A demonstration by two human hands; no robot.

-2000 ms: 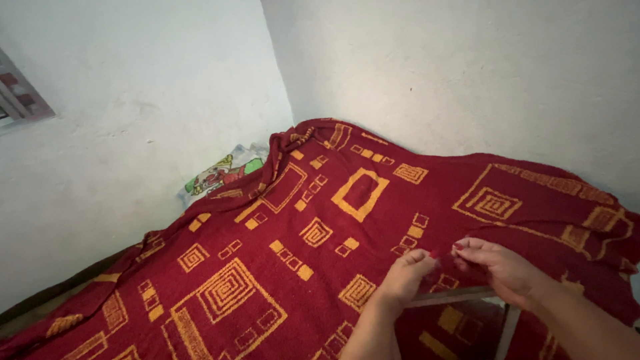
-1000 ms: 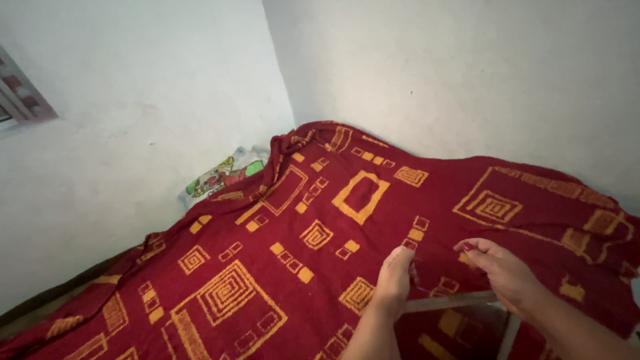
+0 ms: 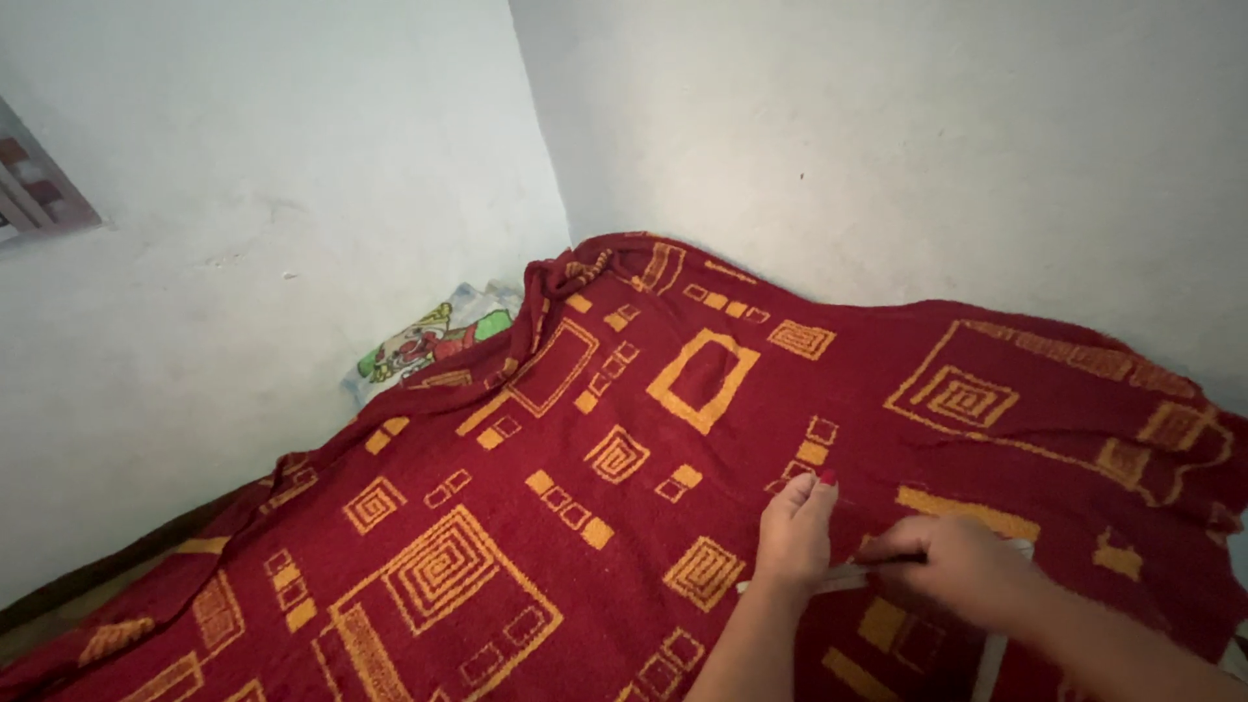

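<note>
A dark red blanket with yellow-orange squares and spirals (image 3: 702,458) covers a bed-like surface. My left hand (image 3: 798,531) is over its lower right part, fingers together and red nail up; whether something thin is between them cannot be told. Just to its right, my right hand (image 3: 941,565) is blurred, with thumb and fingers bent toward the left hand; its fingertips may pinch something too small to make out. Beneath both hands lies a light-edged frame or panel (image 3: 993,653), partly hidden by them, with a dark middle where blanket-like patterns show.
A pillow or cloth with a colourful cartoon print (image 3: 439,341) pokes out behind the blanket's far left edge. Pale walls (image 3: 858,146) meet in a corner behind the bed. A small barred opening (image 3: 39,190) is in the left wall.
My right hand has moved down, closer to the light-edged frame, and its fingers now point left. My left hand's fingers, angled toward the right hand two seconds ago, now point up.
</note>
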